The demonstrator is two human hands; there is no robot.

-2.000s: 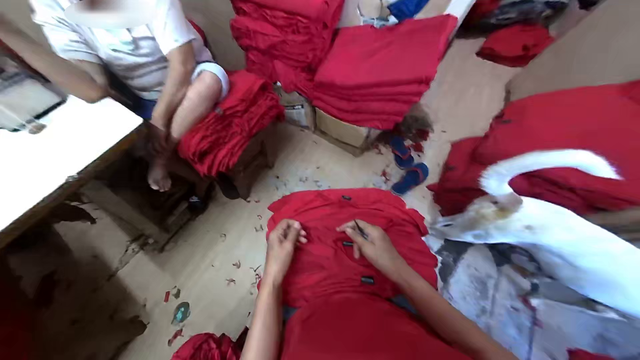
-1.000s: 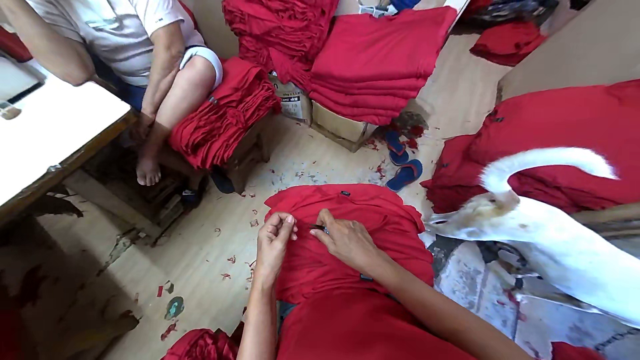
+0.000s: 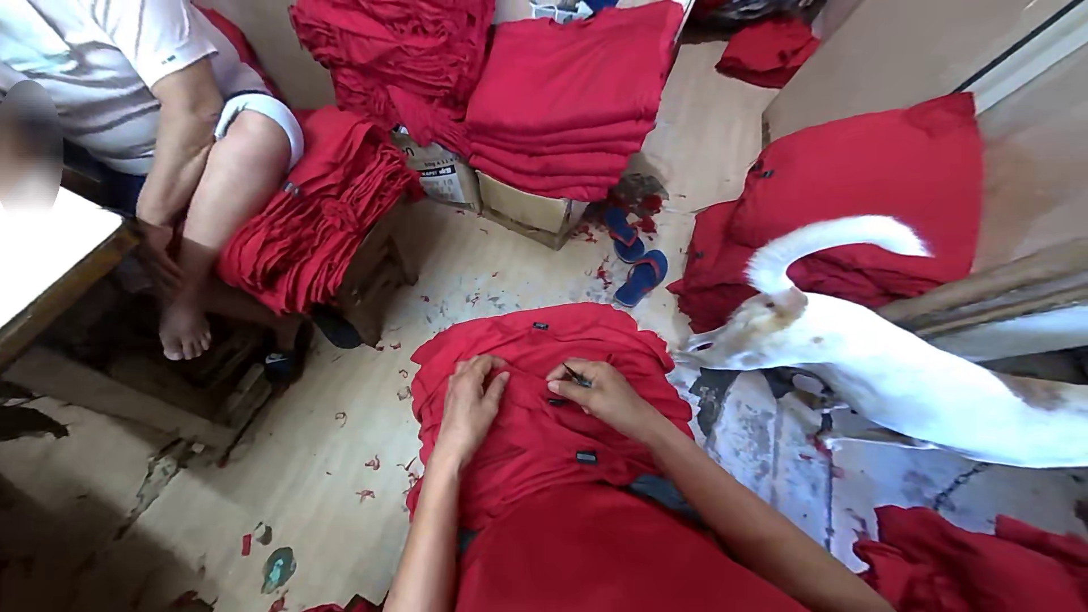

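Observation:
Red fabric garments (image 3: 527,442) lie in a heap over my lap, with small dark labels on them, one label (image 3: 586,457) near the lower middle. My left hand (image 3: 476,399) rests on the cloth, thumb and fingertips close together at a fold; whether cloth is pinched between them is hard to tell. My right hand (image 3: 599,393) holds a small dark pointed tool (image 3: 576,375), perhaps thread snips, between thumb and fingers, just above the cloth. Another dark label lies under its fingertips.
A seated person (image 3: 170,102) is at the left beside a white-topped table (image 3: 51,255). Stacks of red garments (image 3: 561,102) stand ahead on cardboard boxes (image 3: 518,204). Blue flip-flops (image 3: 642,276) lie on the floor. At the right, a white dog (image 3: 918,365) stands close to the heap.
My right hand was nearer my left a second ago and is now farther right and lower on the cloth. The dark tool shows more plainly between its fingers.

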